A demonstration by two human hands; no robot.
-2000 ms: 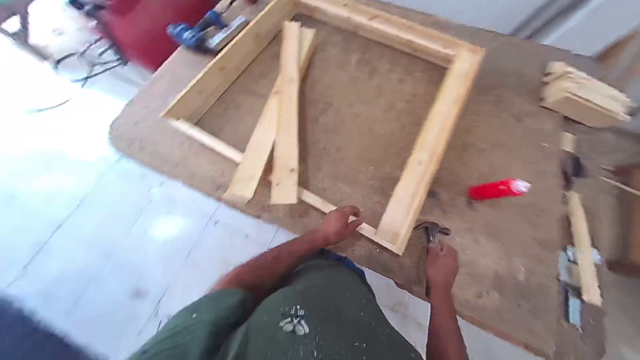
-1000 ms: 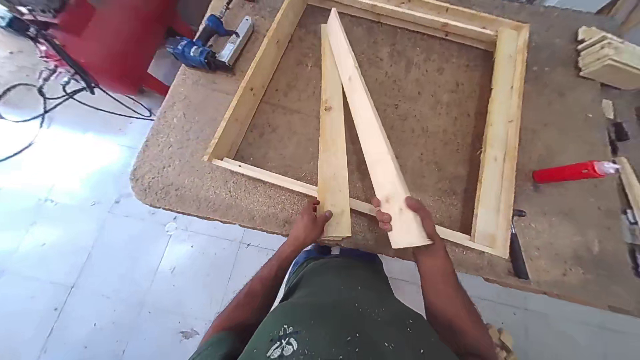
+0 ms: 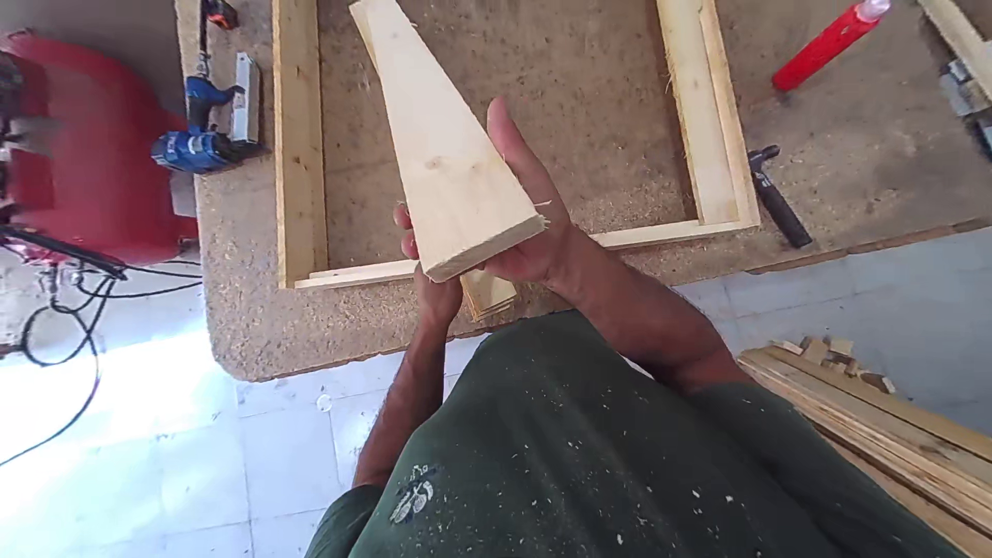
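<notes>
My right hand (image 3: pixel 535 201) holds a pale wooden board (image 3: pixel 457 155) from below and the right side, its near end raised toward the camera. My left hand (image 3: pixel 430 283) is mostly hidden behind that board; a few fingertips show at its left edge, and whether it grips anything is unclear. Beneath lies another board (image 3: pixel 490 296), its near end at the table edge beside my left hand. Both boards cross the near side of a rectangular wooden frame (image 3: pixel 301 155) lying on the worktable (image 3: pixel 256 333).
A claw hammer (image 3: pixel 779 201) and a red bottle (image 3: pixel 825 48) lie right of the frame. On the left are a blue pneumatic nailer (image 3: pixel 198 139), a red compressor tank (image 3: pixel 97 147) and black hoses (image 3: pixel 85 318). Long boards (image 3: pixel 876 418) and offcuts are stacked at the lower right.
My right hand has raised its board toward the camera. My left hand, earlier at the left edge of the other board, is now largely behind the raised one. The view is closer.
</notes>
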